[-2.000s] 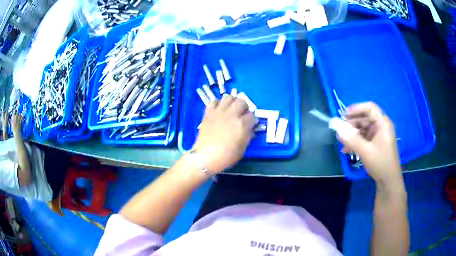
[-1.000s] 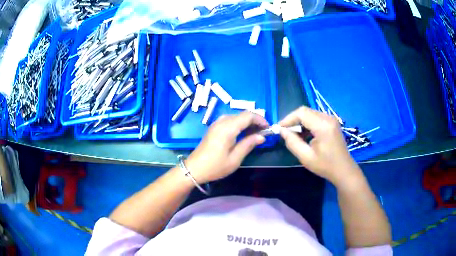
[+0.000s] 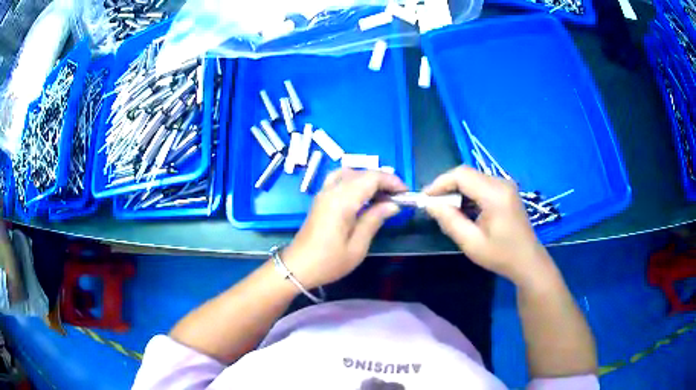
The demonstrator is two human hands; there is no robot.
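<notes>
My left hand (image 3: 352,213) pinches a short silvery metal tube between thumb and fingers above the front right edge of the middle tray (image 3: 252,216). My right hand (image 3: 477,209) pinches a white plastic sleeve (image 3: 445,201), end to end with the tube. The fingers hide much of both parts, and I cannot tell how far one sits inside the other. Several metal tubes (image 3: 269,171) and white sleeves (image 3: 328,144) lie loose in the middle tray. Several thin rods (image 3: 488,162) with dark ends lie in the lower left of the right tray (image 3: 622,152).
Stacked blue trays (image 3: 153,185) heaped with tubes stand at left, with trays of thin rods (image 3: 46,129) farther left. A clear plastic bag (image 3: 305,23) with white sleeves lies behind the middle tray. A white sleeve (image 3: 425,72) lies between trays. Red stools (image 3: 95,286) stand below.
My left hand has left the parts in the middle tray and my right hand has left the right tray. They have come together at the centre, holding the parts end to end.
</notes>
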